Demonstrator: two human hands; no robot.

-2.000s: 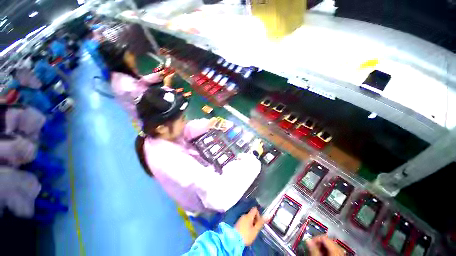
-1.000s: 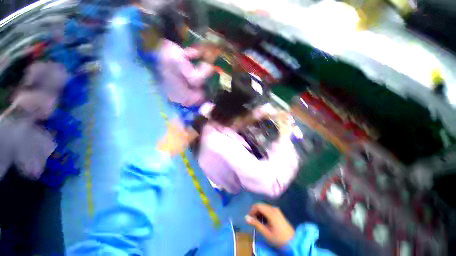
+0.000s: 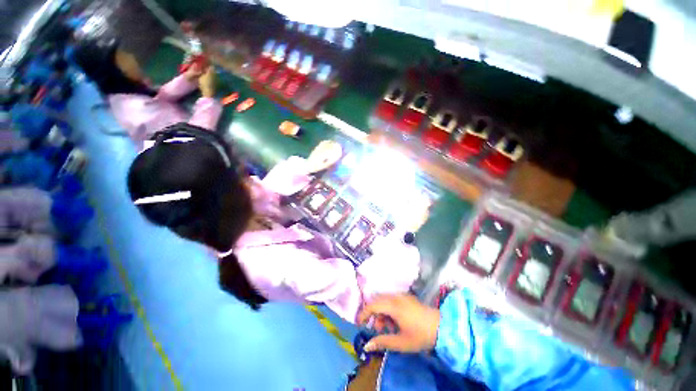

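My right hand (image 3: 401, 322) is at the lower centre, its blue sleeve coming from the right. Its fingers are curled at a small dark blue thing (image 3: 368, 340); whether they grip it is unclear. My left hand is not in view. To the right, a clear blister tray (image 3: 450, 263) holds several red-rimmed phones (image 3: 537, 269) with pale windows. My sleeve covers part of the tray's near side.
A person in pink (image 3: 294, 263) with a black cap sits close on the left, hands at another tray (image 3: 336, 211). Behind are a wooden strip (image 3: 546, 187), red phone parts (image 3: 439, 131) and a white shelf (image 3: 534, 34). Another pink-sleeved worker and blue floor lie farther left.
The view has swung right and steadied. My left hand, seen out over the aisle one second ago, has left the picture. My right sleeve now reaches across in front of the tray.
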